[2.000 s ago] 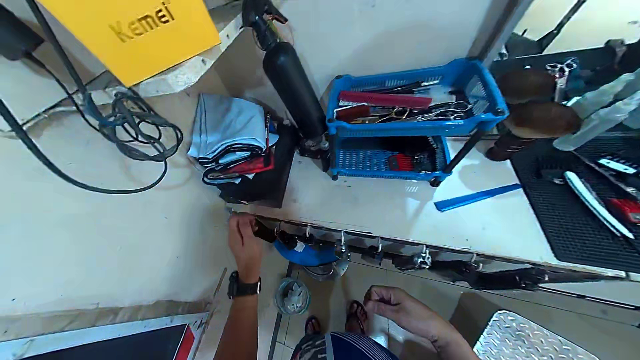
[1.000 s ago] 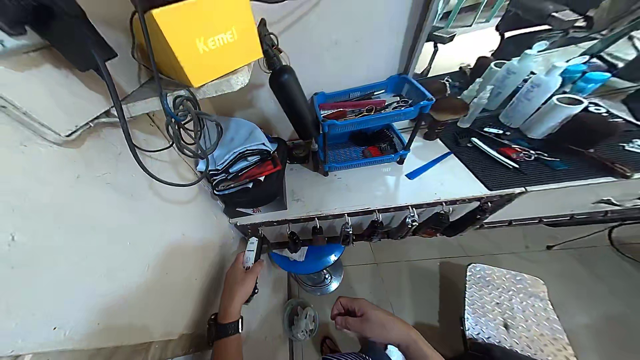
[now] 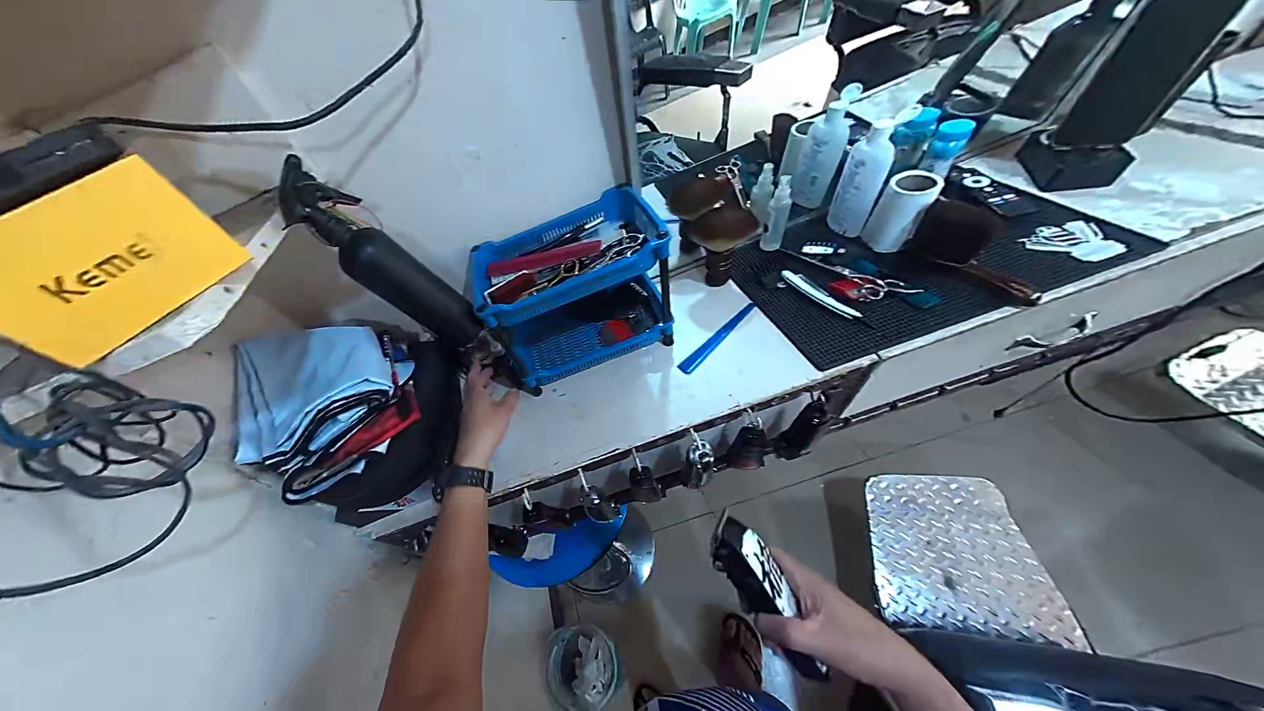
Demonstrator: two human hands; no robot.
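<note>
My left hand point(image 3: 484, 405), with a black watch on its wrist, reaches over the white counter point(image 3: 592, 425). Its fingers are at the base of a black spray bottle point(image 3: 405, 281); whether they grip anything is hidden. Below the counter edge, my right hand point(image 3: 815, 622) is closed around a black-and-white hair clipper point(image 3: 758, 573) with its blade end pointing up and left. Folded cloths point(image 3: 316, 385) lie left of my left hand. To its right stands a blue two-tier basket point(image 3: 573, 296) with scissors and combs.
More clippers point(image 3: 699, 459) hang from hooks along the counter edge. A black mat point(image 3: 839, 336) bears a razor, brushes and bottles point(image 3: 859, 178). A blue comb point(image 3: 716, 339) lies beside it. Below are a blue stool seat point(image 3: 563, 553), a bin point(image 3: 585, 667) and a metal footrest point(image 3: 968, 553).
The clipper that my left hand held one second ago is now in my right hand. My left hand has moved up to the bottle's base. The view has shifted.
</note>
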